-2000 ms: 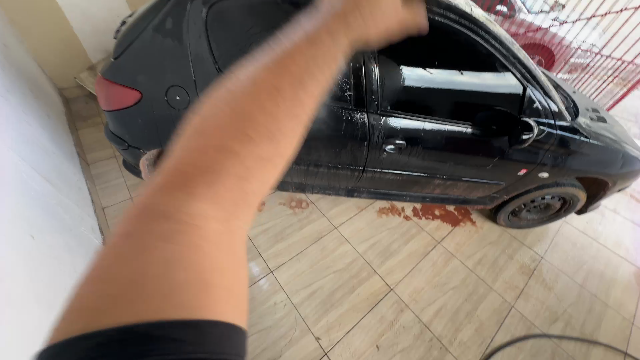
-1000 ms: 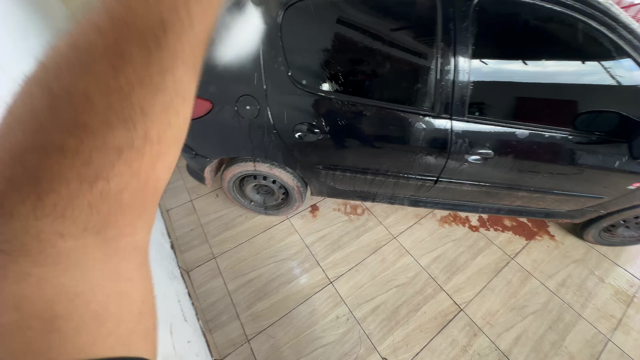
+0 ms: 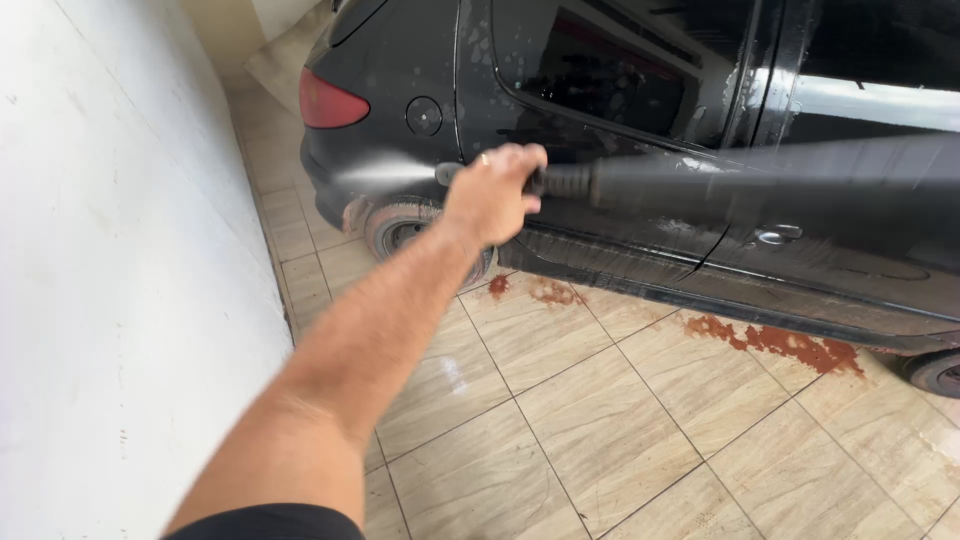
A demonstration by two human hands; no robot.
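Note:
My left hand (image 3: 495,191) reaches from the lower left and is closed around a dark spray lance (image 3: 574,182), with a ribbed section just right of my fingers. The lance blurs into a wide grey band toward the right edge. At its left end, a grey nozzle tip (image 3: 448,174) shows beside my hand, with a pale mist (image 3: 382,174) fanning left in front of the rear fender. Behind them stands a wet black car (image 3: 622,232), with its red tail light (image 3: 330,99), round fuel flap (image 3: 424,116) and dirty rear wheel (image 3: 405,234). My right hand is out of view.
A white wall (image 3: 135,262) runs along the left side, close to my arm. Beige floor tiles (image 3: 555,442) lie below the car, with reddish-brown dirt patches (image 3: 780,345) along the sill. Part of the front wheel (image 3: 937,373) shows at the right edge.
My left hand has come down from the upper part of the view to the level of the rear door. The view has shifted toward the car's rear.

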